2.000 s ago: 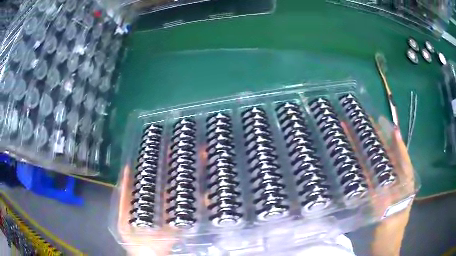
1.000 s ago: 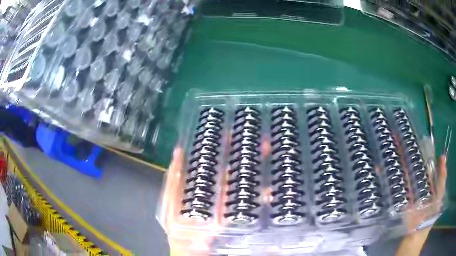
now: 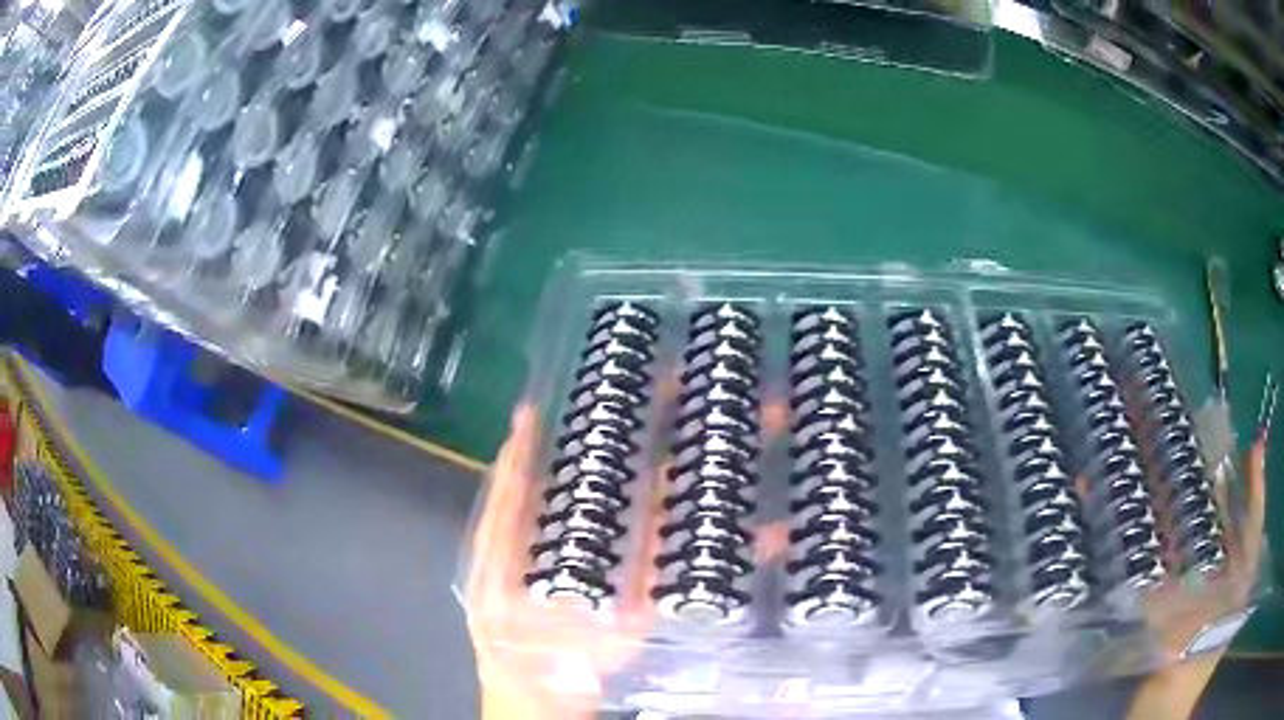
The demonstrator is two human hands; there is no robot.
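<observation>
A clear blister tray (image 3: 873,281) with seven channels of black-and-silver round parts is held up over the near edge of the green mat. My left hand (image 3: 514,619) holds its left end, with fingers showing blurred through the plastic from below. My right hand (image 3: 1208,612) holds its right end, partly seen through the plastic. The parts stand on edge in rows. The lower edge of the tray is hazy, and both wrists run out of the bottom of the picture.
A tall tray stack (image 3: 296,183) stands at the left bench edge. A brush (image 3: 1219,317) and tweezers (image 3: 1266,405) lie on the green mat (image 3: 789,183) at the far right. A blue stool (image 3: 190,401) stands on the grey floor at left. A dark tray lies at the back.
The view has swung left, so the tray sits farther right in the picture and more of the stack and floor shows. The loose discs at right have nearly left the view. Both hands keep their hold.
</observation>
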